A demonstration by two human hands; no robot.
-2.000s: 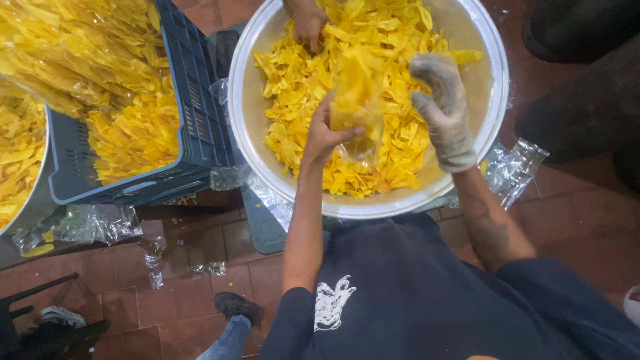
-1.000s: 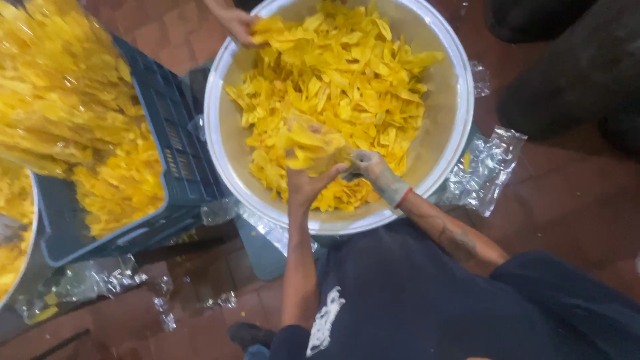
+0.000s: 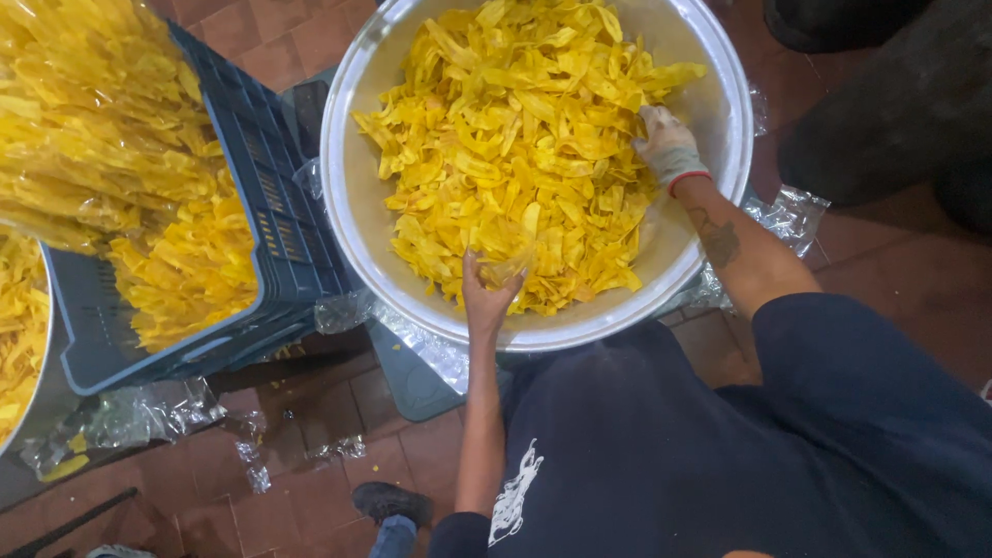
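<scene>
A wide metal bowl (image 3: 345,178) holds a heap of yellow fried chips (image 3: 519,139), long thin slices. My bare left hand (image 3: 490,291) is at the heap's near edge, its thumb and fingers around a clear plastic bag (image 3: 508,260) that is hard to tell from the chips behind it. Whether the bag has chips in it I cannot tell. At the right side of the heap is my right hand (image 3: 668,143), in a pale, thin glove with a red band at the wrist. Its fingertips reach in among the chips and are partly hidden; a firm hold does not show.
Left of the bowl stands a blue plastic crate (image 3: 260,225) with filled clear bags of chips (image 3: 101,116). Another round container (image 3: 48,341) of chips is at the far left. Loose clear plastic (image 3: 787,217) lies right of the bowl. A person's shoe (image 3: 391,502) is on the tiled floor below.
My right hand has moved away from the bag to the right side of the heap. The other person's hand, earlier at the bowl's far side, is out of view.
</scene>
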